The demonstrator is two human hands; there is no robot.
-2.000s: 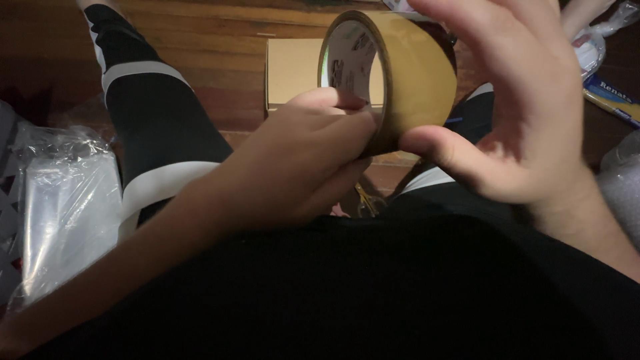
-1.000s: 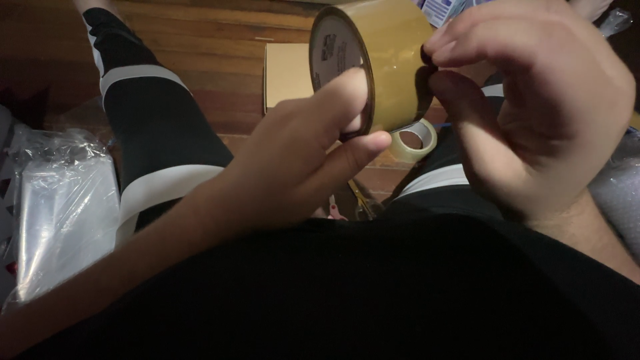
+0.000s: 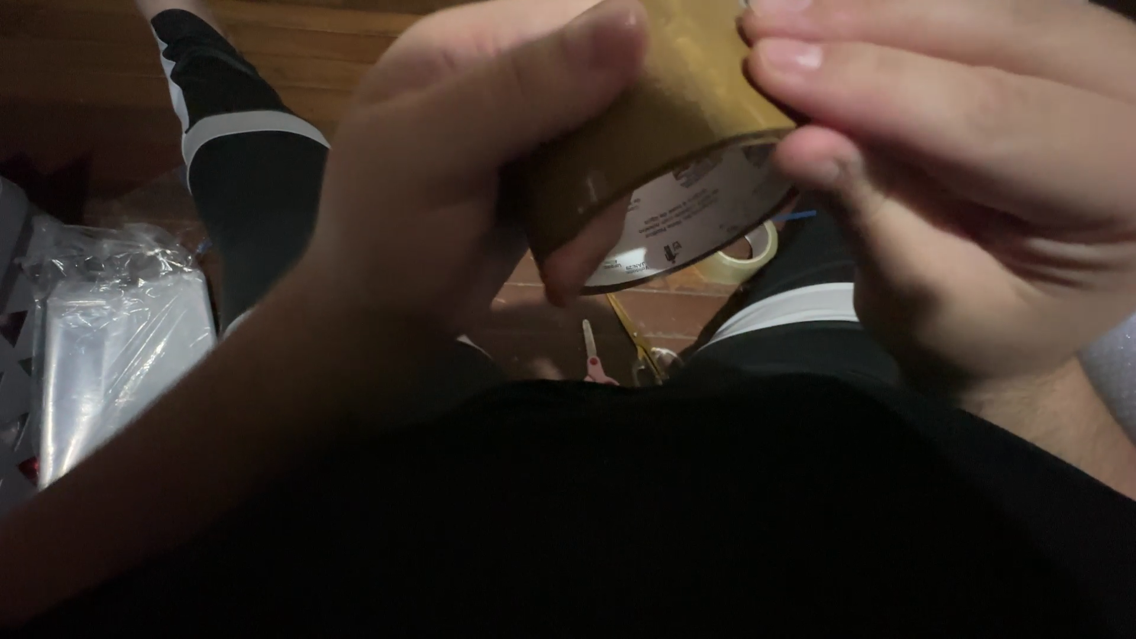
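A wide roll of tan packing tape (image 3: 666, 115) is close to the camera at the top middle, tilted so that the printed white inside of its core shows. Around its left side wraps my left hand (image 3: 461, 151), thumb on the outer face and a finger inside the core. My right hand (image 3: 958, 169) has its fingertips and thumb at the roll's right edge, pinched together there; whether they hold a tape end cannot be told. Behind the roll, a smaller roll of clear tape (image 3: 737, 262) is partly hidden.
Pink-handled scissors (image 3: 596, 355) and gold-coloured scissors (image 3: 635, 333) lie on the wooden floor (image 3: 550, 315) between the legs. A clear plastic packet (image 3: 124, 328) is at the left. Bubble wrap (image 3: 1114, 373) shows at the right edge.
The tape roll has been turned, so its core opening now faces down and right instead of left. Both hands now appear closer to the camera, and the cardboard box seen earlier is hidden.
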